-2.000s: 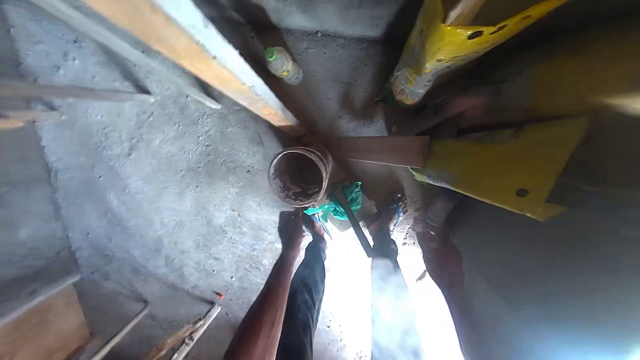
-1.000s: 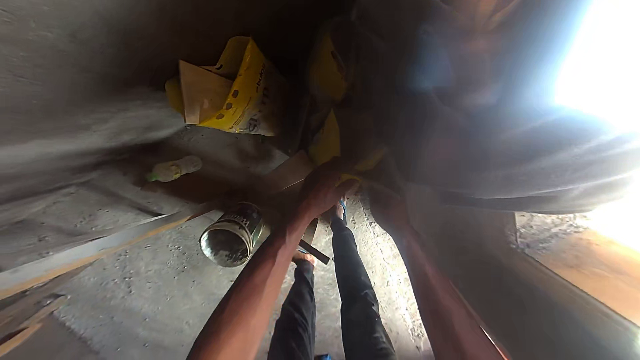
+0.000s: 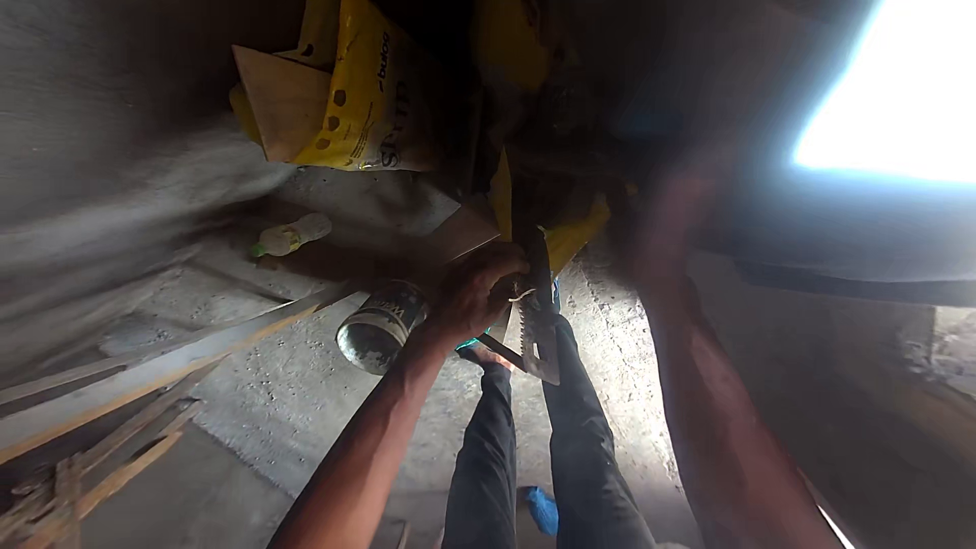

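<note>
My left hand (image 3: 476,293) is at the centre, its fingers curled around the upper part of a toothed metal blade (image 3: 540,343), which looks like a saw blade. A pale string shows by the fingertips. The blade hangs over my legs, teeth facing left. Blurred and dark, my right hand (image 3: 679,206) is up to the right, apart from the blade; its fingers cannot be made out. Just beyond the left hand are a brown board (image 3: 467,229) and a yellow sheet or sack piece (image 3: 576,232). A dark bar lies near the blade's lower end.
A bucket (image 3: 374,339) lies tipped left of my left forearm. Farther off are a plastic bottle (image 3: 293,234) and a yellow sack (image 3: 366,99) with a board (image 3: 282,103) in it. Long timber pieces (image 3: 168,381) extend along the left. A blue item (image 3: 541,509) lies near my legs.
One second ago both hands were close together at the centre; now my right hand is farther up and right, away from the left. The toothed blade now shows below my left hand.
</note>
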